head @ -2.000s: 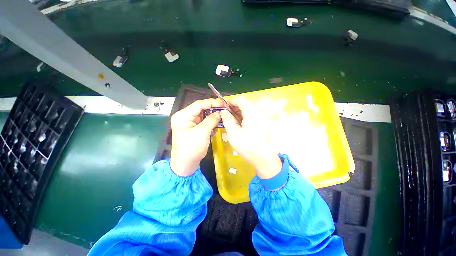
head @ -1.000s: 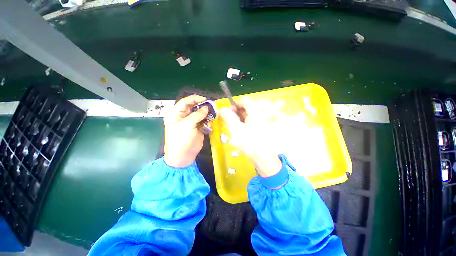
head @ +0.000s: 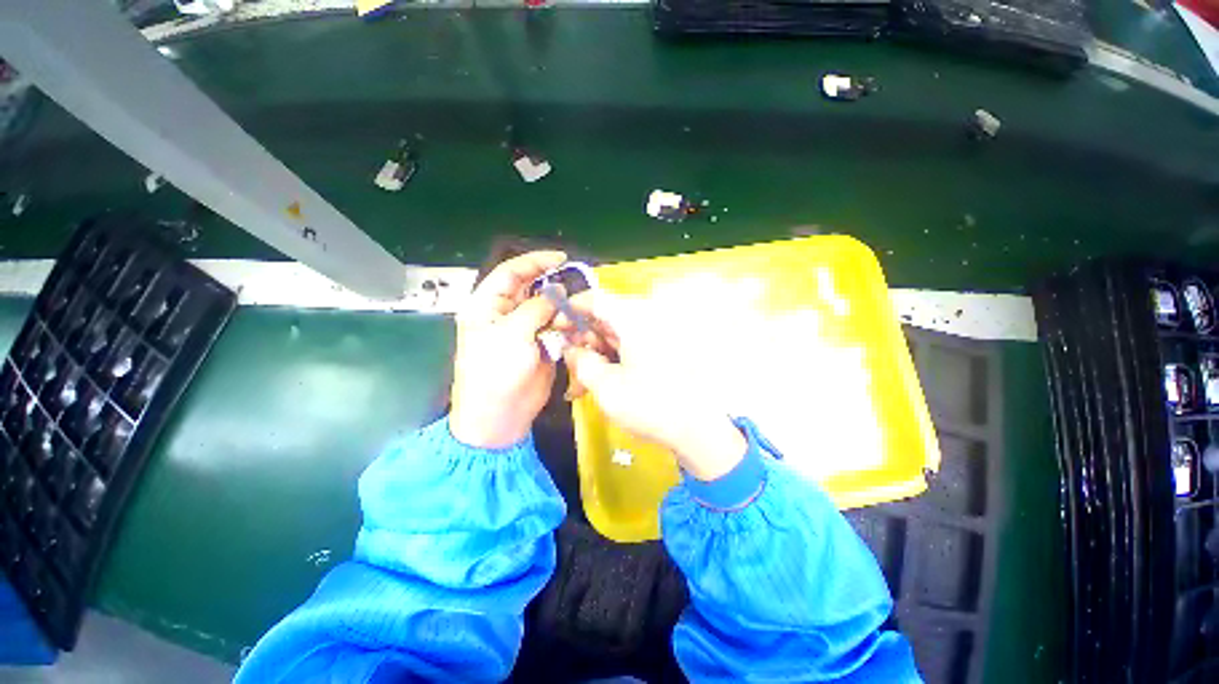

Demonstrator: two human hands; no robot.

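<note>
My left hand (head: 501,350) holds a small dark and white electronic module (head: 567,283) in its fingertips, left of the yellow plastic tray (head: 608,500). My right hand (head: 642,381) is over the tray's left part, its fingertips close to the module. It grips tweezers (head: 568,310), whose tip is at the module; contact cannot be told. Glare washes out the right hand's edge and most of the tray. A small white part (head: 623,457) lies in the tray's lower left.
The yellow tray rests on a dark foam tray (head: 960,428). Several modules (head: 666,205) lie on the green conveyor belt (head: 588,120) beyond the pale rail (head: 976,310). Black blister trays stand left (head: 100,388) and right (head: 1116,468). A grey post (head: 214,154) slants at left.
My right hand has brought the tweezers left and down to the module, after holding them apart from it a second ago. The modules on the belt have shifted right.
</note>
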